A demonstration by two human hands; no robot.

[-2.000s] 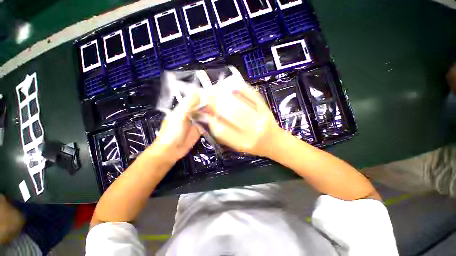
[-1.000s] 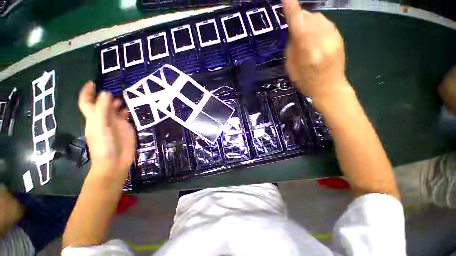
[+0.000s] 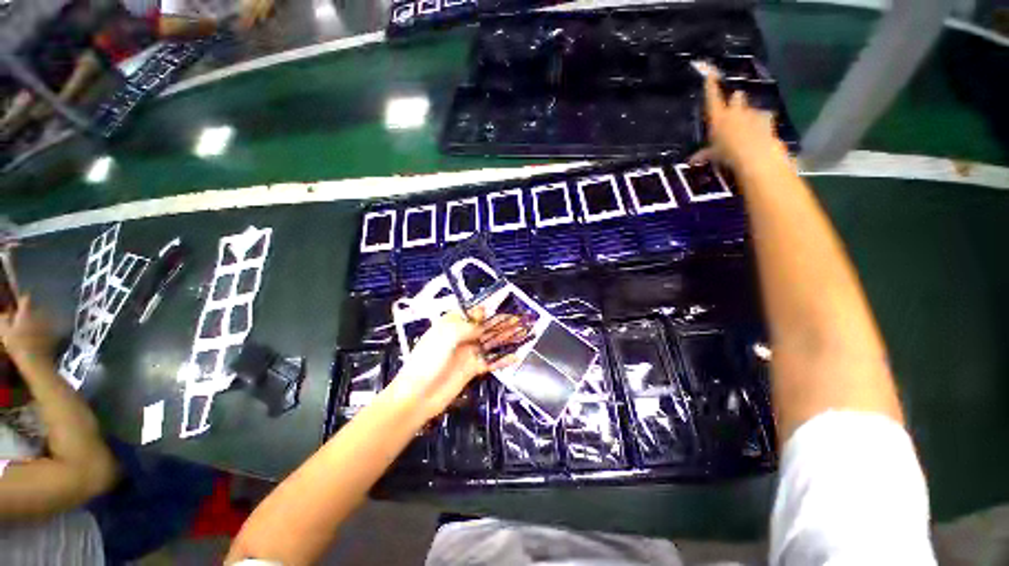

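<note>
The blister tray (image 3: 708, 276) lies in front of me, with a row of white-outlined panels (image 3: 506, 209) along its far side. A partly used adhesive sheet (image 3: 557, 359) lies tilted on it, dark pieces at its lower right and open white windows at its upper left. My left hand (image 3: 454, 352) is over this sheet, fingers partly spread; a dark piece (image 3: 474, 271) shows just beyond it, and I cannot tell if the hand holds it. My right hand (image 3: 736, 127) is stretched out over the far right, a small pale spot at its fingertip; a hold cannot be made out.
Empty white grids (image 3: 227, 321), a crumpled black heap (image 3: 269, 378) and a small white piece (image 3: 153, 422) lie at left. A pale rail (image 3: 299, 196) crosses behind my tray. Beyond it are another black tray (image 3: 597, 83) and a grey post (image 3: 885, 77). A co-worker's arm (image 3: 55, 409) is at left.
The view has shifted to show more of the far side. My left hand has moved onto the adhesive sheet. My right hand has reached farther out, past the tray's far edge. A dark piece now shows by the sheet.
</note>
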